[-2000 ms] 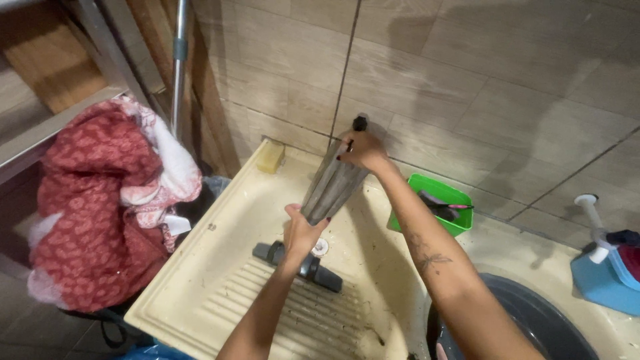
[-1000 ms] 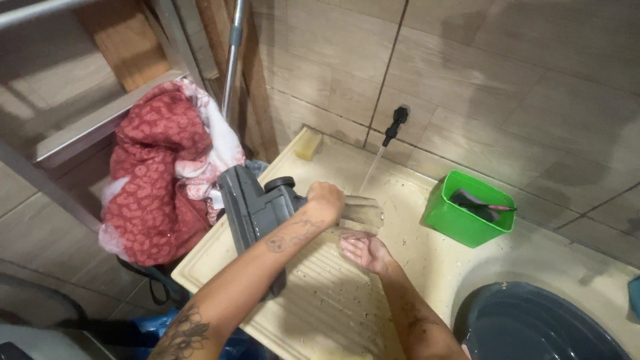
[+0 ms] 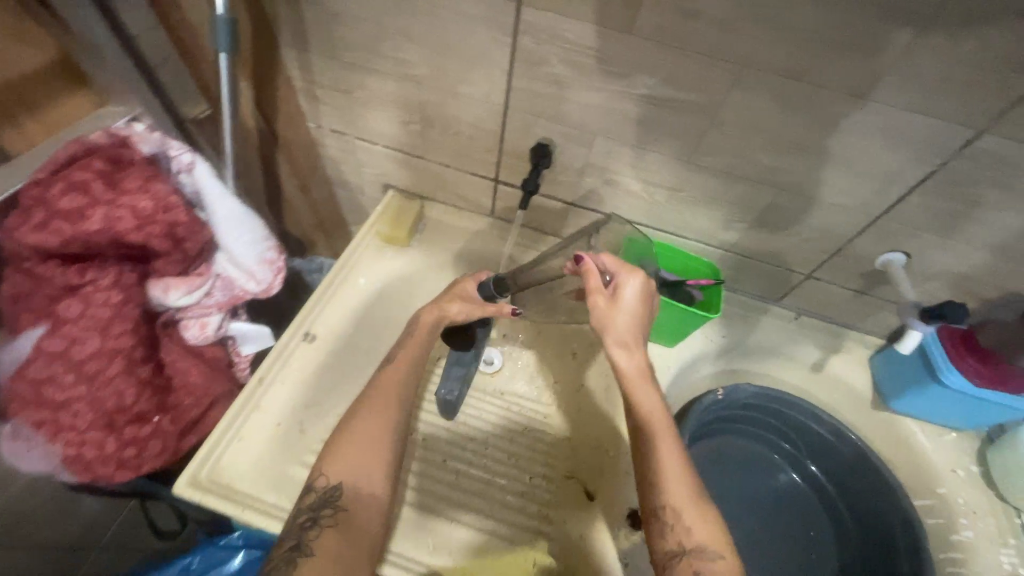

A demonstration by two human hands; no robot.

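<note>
A grey plastic appliance head with a clear, smoky nozzle [image 3: 552,268] is held between both hands over a cream laundry sink [image 3: 320,384]. My left hand [image 3: 460,304] grips it near its dark round collar [image 3: 494,289], and the grey end [image 3: 458,384] points down toward the ribbed washboard. On the wide transparent part, my right hand [image 3: 620,300] has its thumb and fingers pinched. Behind them, a thin stream of water runs from a black wall tap [image 3: 534,172].
A bar of yellow soap [image 3: 400,222] lies at the sink's back left corner. To the right stand a green container [image 3: 688,312] with brushes, a dark basin [image 3: 800,488] and a blue container [image 3: 936,376]. Red patterned cloth [image 3: 104,312] is heaped at left.
The appliance head has turned, its clear part now pointing up and right instead of level. My right hand has moved from below the clear part up onto it.
</note>
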